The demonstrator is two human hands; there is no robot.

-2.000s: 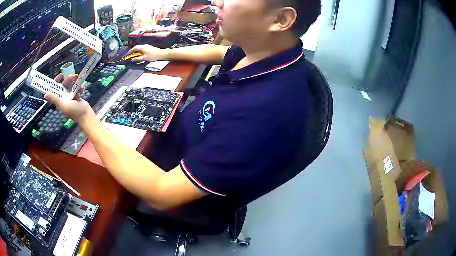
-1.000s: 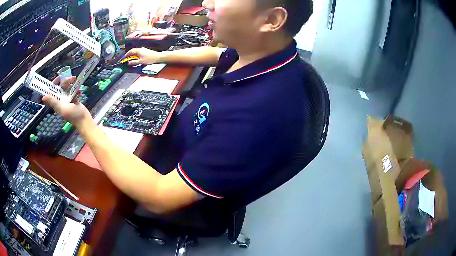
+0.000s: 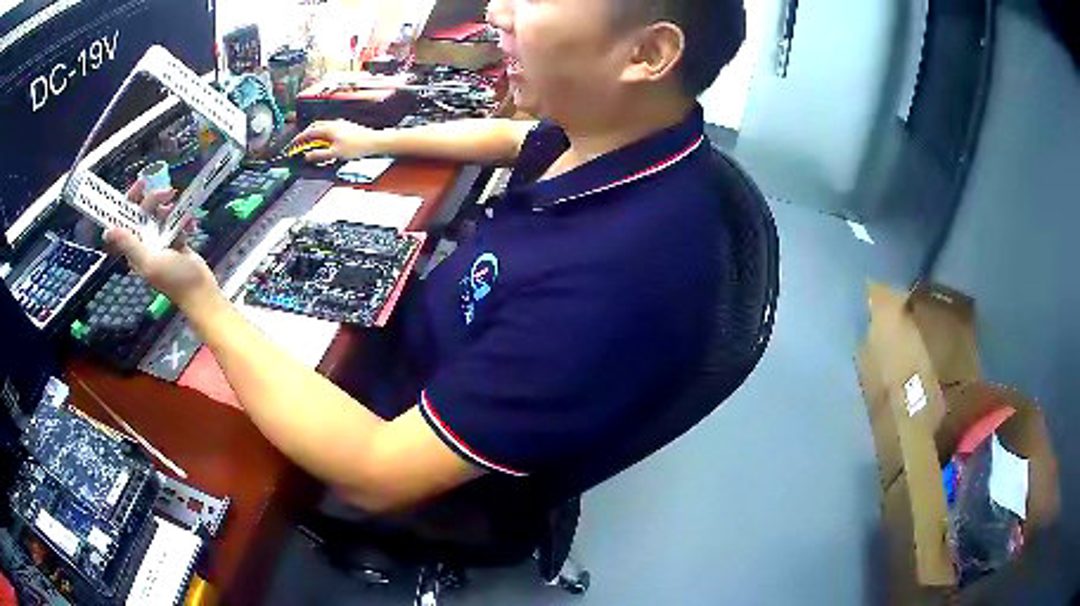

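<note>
Neither of my hands is in the picture. Another person (image 3: pixel 604 272), seated side-on, holds a silver-white slotted chassis frame (image 3: pixel 207 101) up in one hand. That person's other hand (image 3: pixel 338 142) rests on a small yellow-orange and dark thing, perhaps a mouse. A dark motherboard (image 3: pixel 338 270) lies on red and white sheets on the desk before that person. A second circuit board assembly (image 3: pixel 83 468) with a metal port plate lies at the near desk corner, cut off at the lower left.
A monitor (image 3: pixel 119 53) showing "DC-19V" stands at the upper left. A black keyboard (image 3: pixel 124 314) with green keys and a number pad (image 3: pixel 53 278) are on the reddish-brown desk (image 3: pixel 237 468). An open cardboard box (image 3: pixel 906 438) stands on the floor behind the chair.
The monitor has changed from fine line drawings to a dark screen with "DC-19V". The seated person's held frame has turned slightly. The view has shifted slightly.
</note>
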